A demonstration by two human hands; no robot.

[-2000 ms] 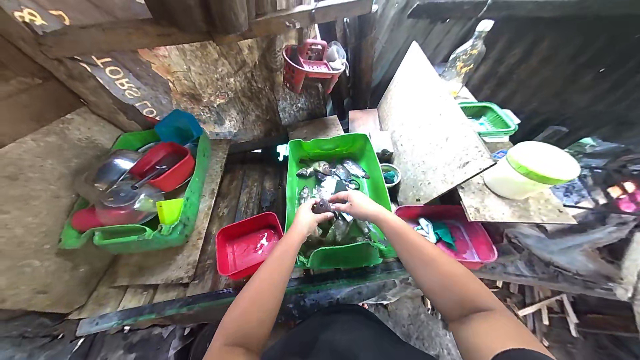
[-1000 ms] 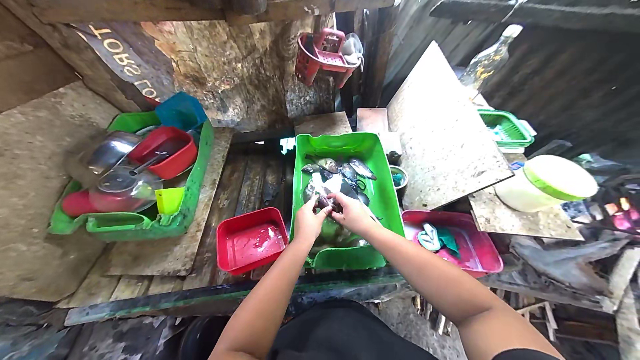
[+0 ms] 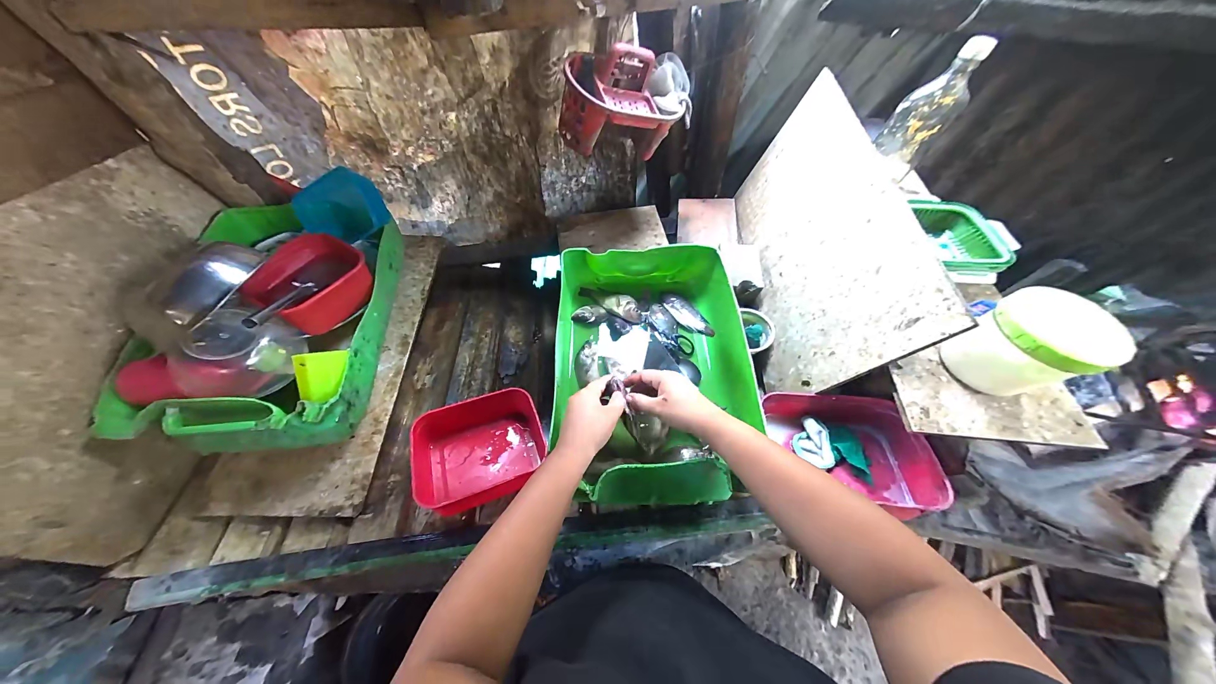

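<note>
A green plastic basin [image 3: 736, 380] stands in the middle of the wooden counter with several small fish lying in it, one silvery fish [image 3: 686, 313] near its right wall. Over the near half of the basin, my left hand [image 3: 594, 413] and my right hand [image 3: 670, 397] meet, their fingertips closed on the head end of a fish [image 3: 646, 429] whose body points toward me. A flat pale and dark piece [image 3: 632, 351] lies among the fish just beyond my fingers; what it is I cannot tell.
A red plastic tub [image 3: 475, 456] stands left of the basin, a dark pink tub [image 3: 902, 465] with cloths at its right. Further left, a green crate [image 3: 375, 342] holds pots and bowls. A leaning board [image 3: 845, 247], a white lidded bucket [image 3: 1007, 351] and a glass bottle [image 3: 931, 104] are at the right.
Both hands stay together over the basin, and the fish body now shows below my fingers. The view has shifted slightly.
</note>
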